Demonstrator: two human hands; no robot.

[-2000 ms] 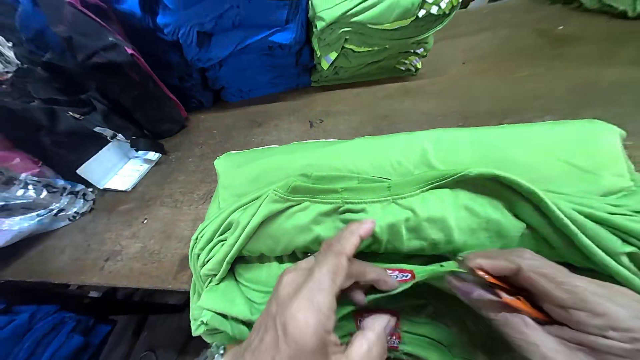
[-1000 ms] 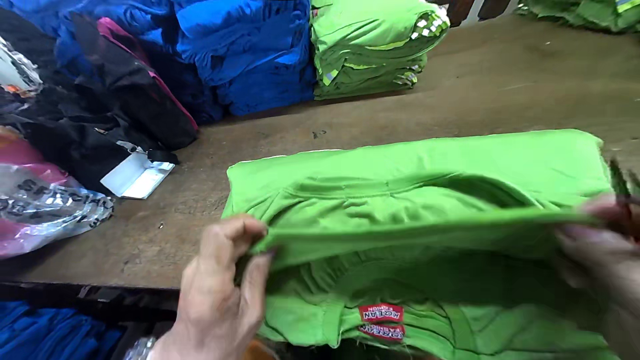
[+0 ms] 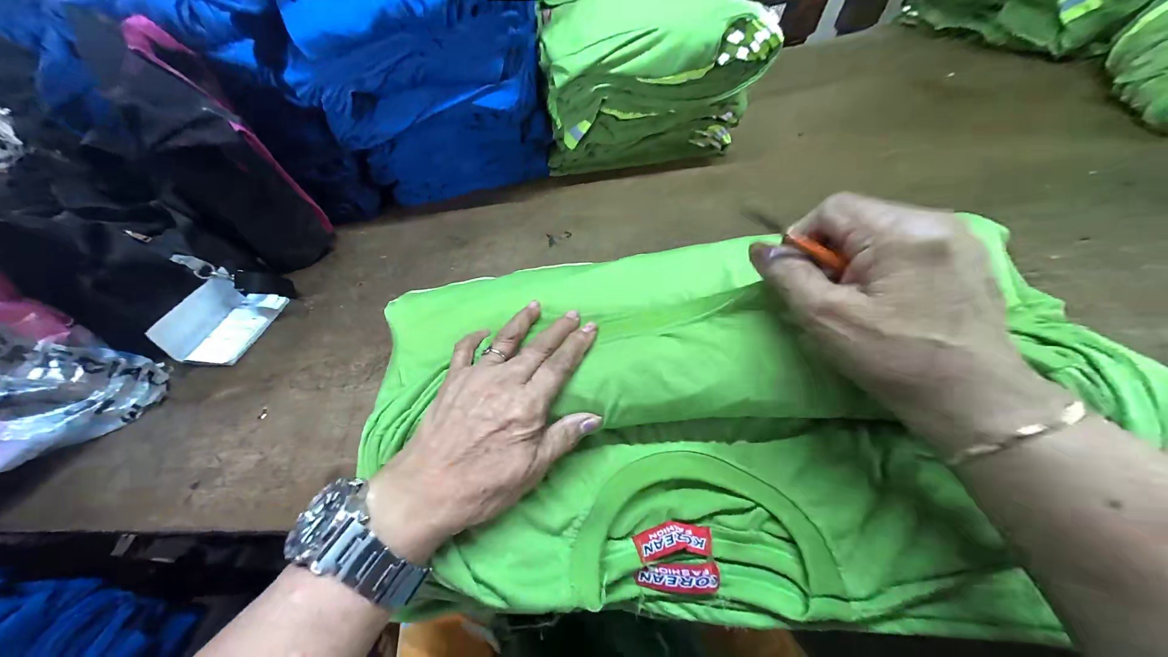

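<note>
A pile of bright green T-shirts [image 3: 675, 374] lies on the wooden table in front of me. My left hand [image 3: 511, 411], with a ring and a steel wristwatch, rests flat on the left part of the top shirt, fingers spread. Above the shirts' far edge, my right hand [image 3: 876, 283] grips a small orange-handled tool [image 3: 815, 255] with a thin dark tip pointing left; its exact kind is blurred. Nearest me, a ribbed round neckline [image 3: 698, 470] shows two red woven neck labels [image 3: 675, 557] bearing writing.
Stacks of folded blue cloth [image 3: 429, 91] and green garments [image 3: 648, 91] stand at the table's [image 3: 876, 128] far side. A black bag [image 3: 182, 164] with pink trim, a white card [image 3: 217, 321] and clear plastic packaging [image 3: 73, 392] lie left. More green garments [image 3: 1031, 23] sit at upper right.
The shirt edge that both hands held raised a second ago now lies down. My left hand is flat on the cloth, and my right hand has moved to the far edge with the orange-handled tool.
</note>
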